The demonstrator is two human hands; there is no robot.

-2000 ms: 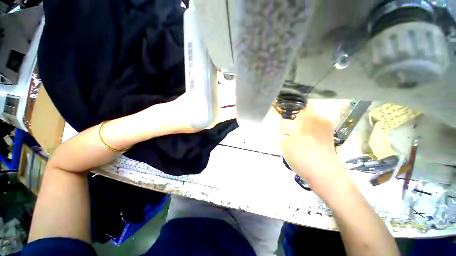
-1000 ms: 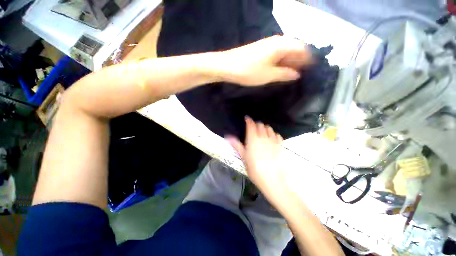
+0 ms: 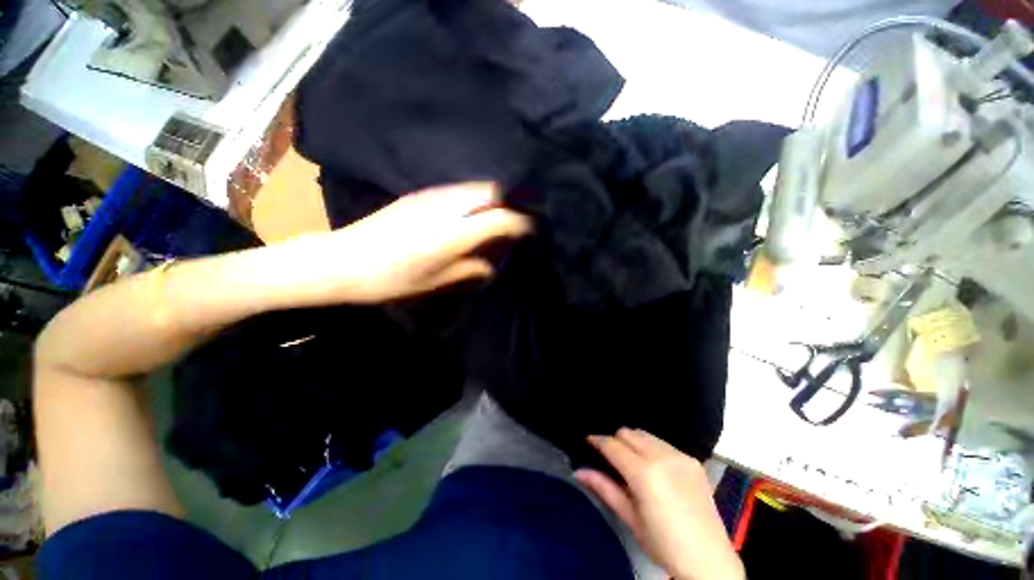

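A large black garment [image 3: 590, 238] lies bunched on the white table and hangs over its front edge towards the wearer's lap. My left hand [image 3: 459, 244] is on the garment left of centre, fingers curled, with cloth at the fingertips. My right hand [image 3: 658, 487] is at the garment's lower edge near the lap, thumb and fingers around the cloth edge. The fingertips' hold on the cloth is partly hidden. The sewing machine [image 3: 907, 147] stands to the right of the garment.
Shears with black handles [image 3: 833, 380], a pale yellow paper [image 3: 939, 340] and crumpled clear plastic [image 3: 992, 487] lie on the right. A red bin [image 3: 743, 527] is below the table edge. Black cloth hangs over a blue crate [image 3: 306, 489] below left. Another machine [image 3: 215, 45] stands upper left.
The view has swung away from under the machine head. The garment has been drawn towards the wearer and now hangs over the edge. My left hand has moved left and down, my right hand lower.
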